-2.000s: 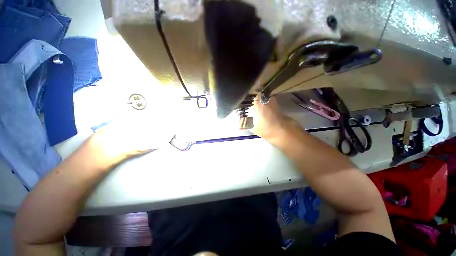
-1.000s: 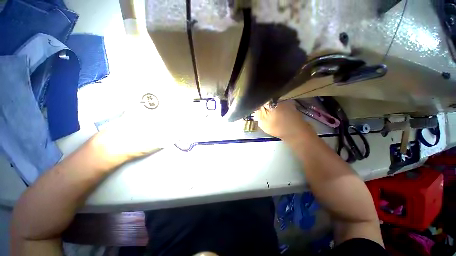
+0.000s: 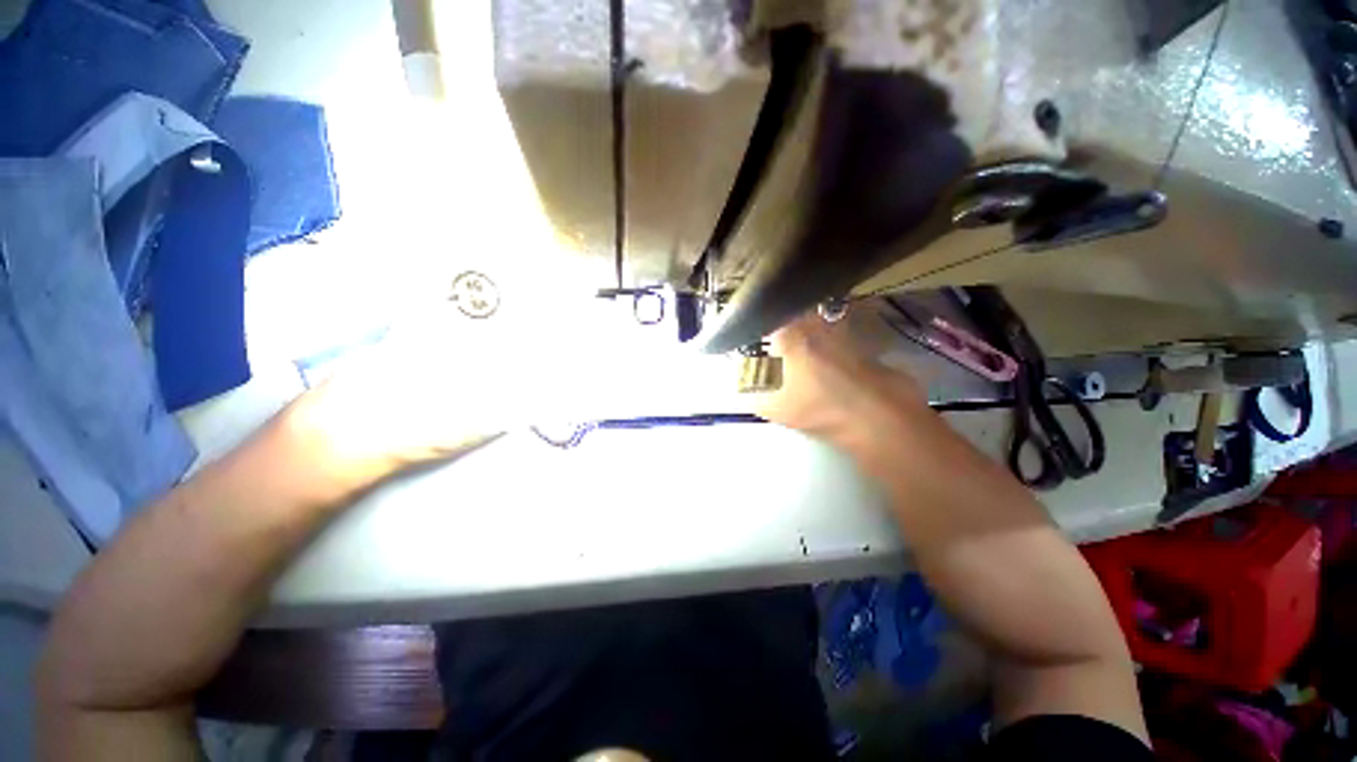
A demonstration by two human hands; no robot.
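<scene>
The cream sewing machine head [image 3: 670, 164] hangs over the bed. Under it, the needle area is washed out by glare. A brass-coloured guide [image 3: 761, 371] sits beside the foot. My left hand [image 3: 402, 395] lies flat left of the needle, its fingers lost in the glare; a bluish fabric edge [image 3: 335, 357] shows by it. My right hand [image 3: 816, 372] is just right of the brass guide, its fingertips partly hidden under the head. I cannot tell whether either hand holds cloth.
Dark denim pieces [image 3: 112, 60] and pale curved bands [image 3: 67, 298] lie at far left. Black-handled shears [image 3: 1054, 424] and a pink-handled tool [image 3: 970, 351] lie right of my right hand. Small tools [image 3: 1208, 424] are at the right table edge. A red plastic crate [image 3: 1235, 588] stands below right.
The view has shifted, so the machine head appears further right. My right hand shows slightly lower beside the brass guide. My left hand stays left of the needle.
</scene>
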